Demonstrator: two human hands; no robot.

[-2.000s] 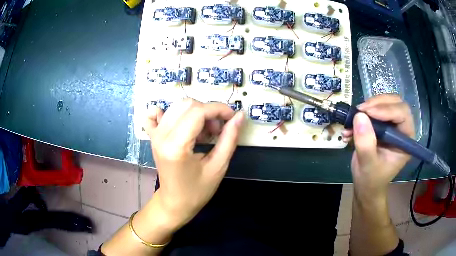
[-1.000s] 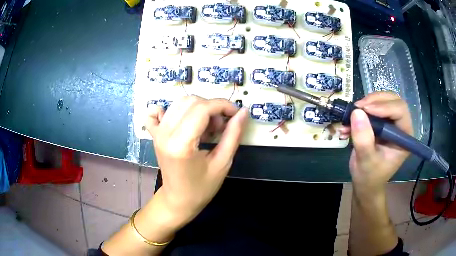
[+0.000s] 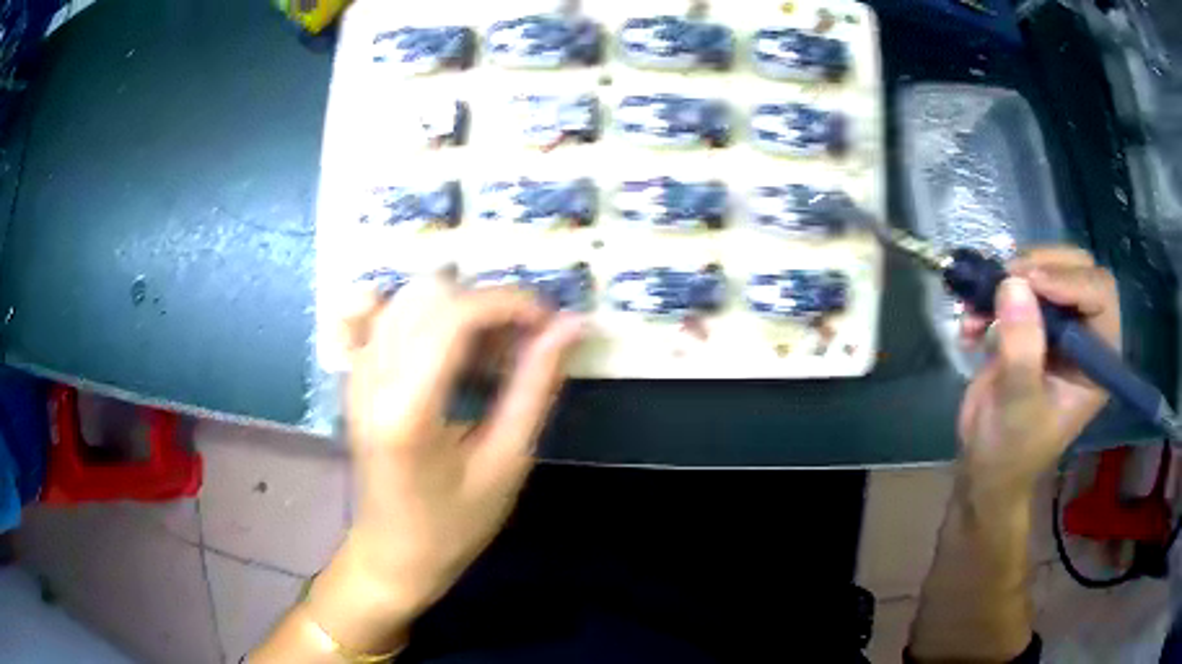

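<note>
The frame is blurred. The cream fixture plate (image 3: pixel 599 350) holds dark circuit board assemblies (image 3: pixel 668 289) in rows. My right hand (image 3: pixel 1043 350) grips the soldering iron (image 3: pixel 1102 357) by its dark handle. The iron's metal barrel points up-left, its tip near the right end of the last board in the third row. My left hand (image 3: pixel 447 389) is over the plate's lower left, covering part of the front-row boards. Its thumb and index finger are close together; whether they pinch a thin strand cannot be seen.
A clear plastic tray (image 3: pixel 1043 156) with silvery bits lies right of the plate on the dark green bench (image 3: pixel 169 247). A yellow block (image 3: pixel 311 13) is beyond the plate at left. Red stools (image 3: pixel 123 474) stand on the tiled floor. A thin black cable (image 3: pixel 1069 558) hangs at right.
The soldering iron and my right hand have moved right, the tip going from the third column to the fourth. The plate and my left hand appear shifted left as the view moved.
</note>
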